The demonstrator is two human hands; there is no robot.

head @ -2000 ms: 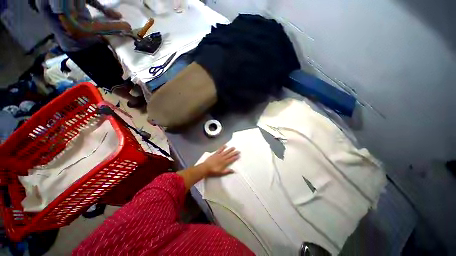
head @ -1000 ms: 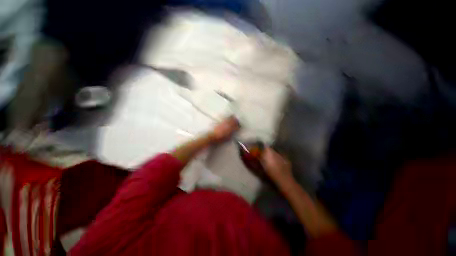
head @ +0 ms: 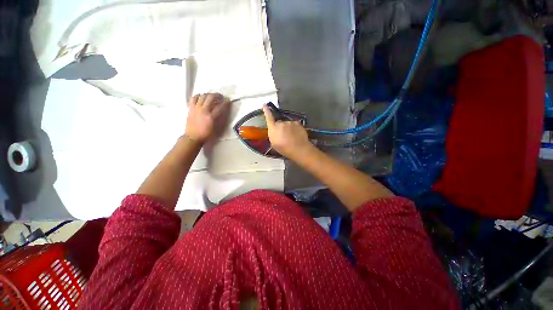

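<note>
A steam iron (head: 254, 134) with an orange handle rests on the right edge of a white garment panel (head: 242, 163), its tip pointing left. My right hand (head: 287, 135) is closed around the iron's handle, with the index finger stretched toward its top edge. My left hand (head: 205, 116) lies on the panel left of the iron, fingers pointing away from me. Whether it pinches any fabric cannot be told. Larger cream pieces (head: 145, 36) lie at the far side, overlapping. A tape roll (head: 22, 157) stands at the far left of the table.
Blue hoses (head: 388, 112) run from the iron to the right and away. A grey cloth-covered table part (head: 315, 54) lies right of the panels. A red padded board (head: 494, 127) is at the right. A red plastic basket (head: 45, 278) is at the lower left.
The view has swung right and down. My right hand and the iron have come into view and now sit on the panel's right edge. My left hand now lies farther from the iron, flatter.
</note>
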